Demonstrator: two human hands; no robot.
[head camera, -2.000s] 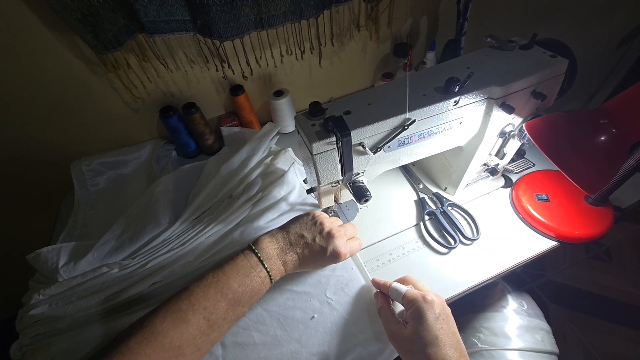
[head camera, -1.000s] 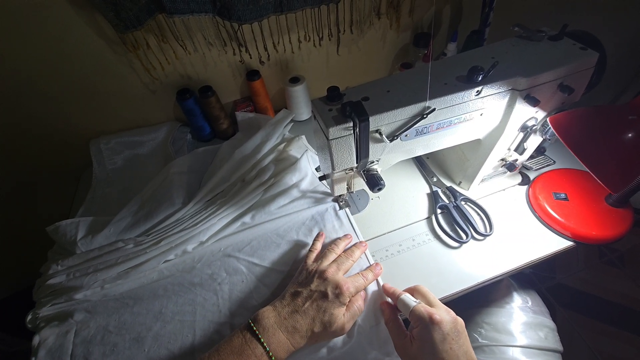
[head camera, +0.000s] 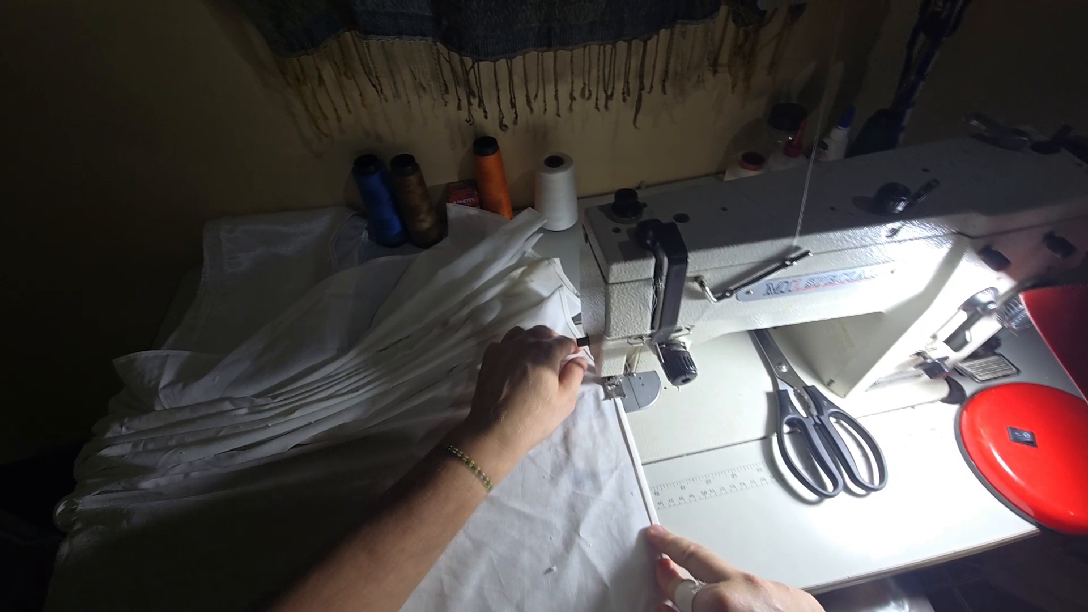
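Note:
White fabric (head camera: 561, 484) lies in gathered folds left of a sewing machine (head camera: 629, 263), its narrow folded edge running down from the presser foot (head camera: 613, 388). My left hand (head camera: 531, 382), with a beaded bracelet at the wrist, pinches a part of the fabric between thumb and fingers just left of the foot. At the bottom, my right hand (head camera: 714, 578) touches the folded edge with an extended index finger; a white band is around one finger. The lower part of this hand is cut off by the frame, and whether it grips the cloth is unclear.
Black-handled scissors (head camera: 816, 433) lie on the machine table (head camera: 765, 544) beside printed ruler markings (head camera: 714, 486). A red lamp base (head camera: 1033, 459) stands at the right. Blue (head camera: 378, 200), brown (head camera: 416, 200), orange (head camera: 493, 178) and white thread cones (head camera: 556, 191) stand behind the fabric.
My left hand has moved from lying flat on the fabric near my right hand up to beside the presser foot, where it now pinches cloth. My right hand stays at the folded edge.

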